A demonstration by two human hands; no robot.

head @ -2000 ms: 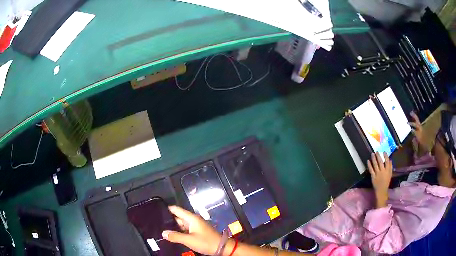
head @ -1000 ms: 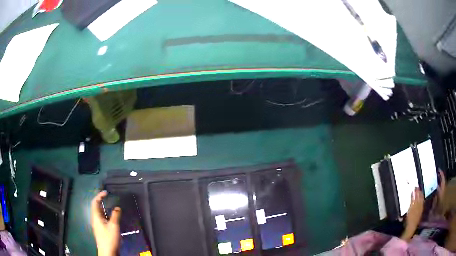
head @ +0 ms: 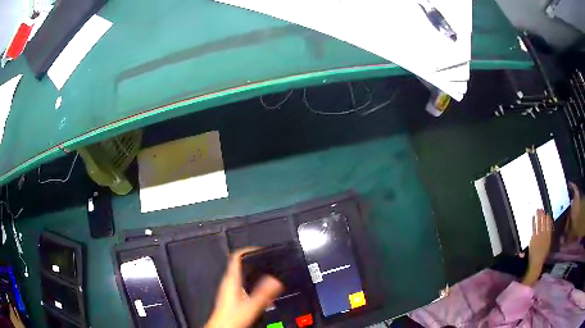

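Note:
A black four-slot phone tray (head: 369, 256) lies low in the middle. My left hand (head: 247, 295), blurred, is over its third slot from the left. It grips the upper left part of a dark smartphone (head: 288, 291), whose lower edge shows green and red buttons; this phone's top sits below the slot's top. Another smartphone (head: 333, 269) lies in the rightmost slot, with a white label, glare and an orange button. A third smartphone (head: 146, 288) lies in the leftmost slot. The second slot is bare black. My right hand is not in view.
A tan and white card (head: 183, 173), a yellow-green fan (head: 115, 160) and a separate dark phone (head: 101, 214) are behind the tray. A neighbour's tray (head: 63, 275) is left. At right, a person in pink touches white-screened phones (head: 523, 198). A raised green shelf (head: 256, 51) holds papers (head: 385, 38).
My left hand has moved right, from the leftmost slot to the third. That slot's phone now looks dark, with green and red buttons. The view has shifted and tilted.

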